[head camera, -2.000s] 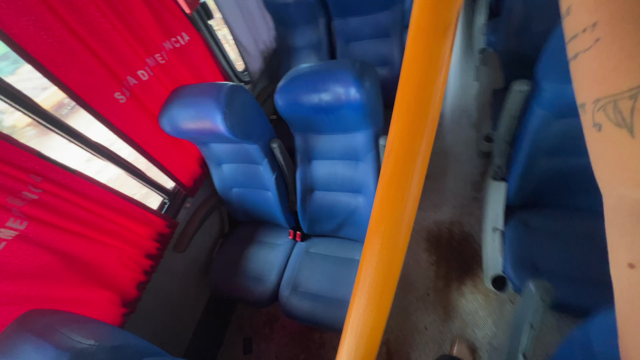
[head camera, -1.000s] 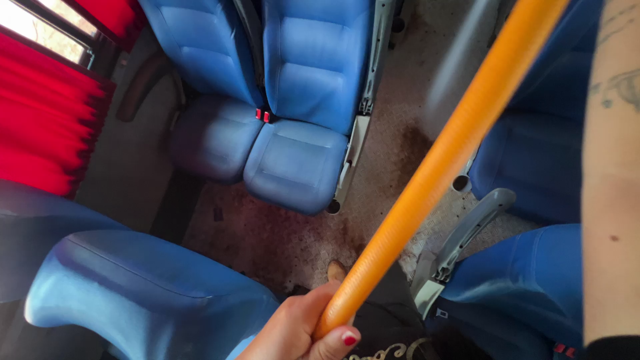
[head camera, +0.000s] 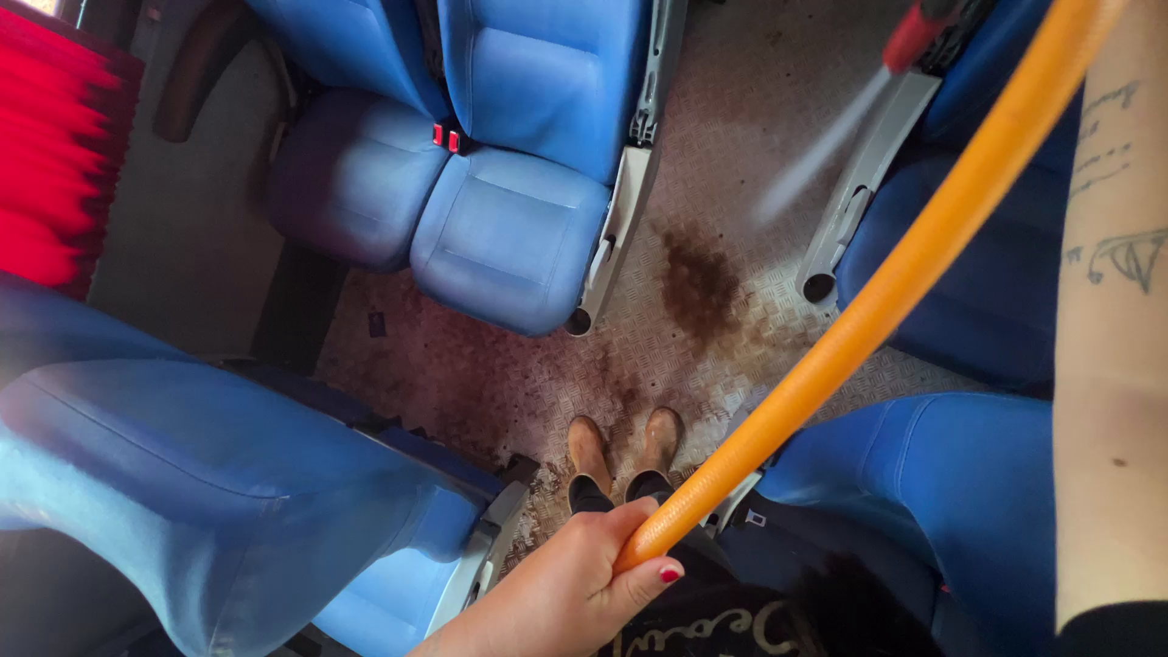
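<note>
My left hand (head camera: 598, 566) is closed around the lower end of an orange hose (head camera: 849, 338), at the bottom centre. The hose runs up and right, bending slightly, and leaves the view at the top right. My right forearm reaches up along the right edge; its hand is outside the view. Near the top right, a red nozzle (head camera: 912, 38) gives off a pale jet (head camera: 812, 151) of spray, slanting down and left toward the aisle floor (head camera: 721, 109). Below where the jet fades lies a dark brown wet-looking patch (head camera: 698, 283) on the textured metal floor.
Blue double seats (head camera: 516, 228) with red buckles stand left of the aisle. Another blue seatback (head camera: 210, 456) fills the lower left, and more seats (head camera: 867, 456) are on the right. A red curtain (head camera: 55, 155) hangs at the left. My brown boots (head camera: 589, 452) stand on the dirt-spattered floor.
My left hand, not seen two seconds ago, has come into view holding the hose. The red nozzle shows now. The view has tilted down toward my boots.
</note>
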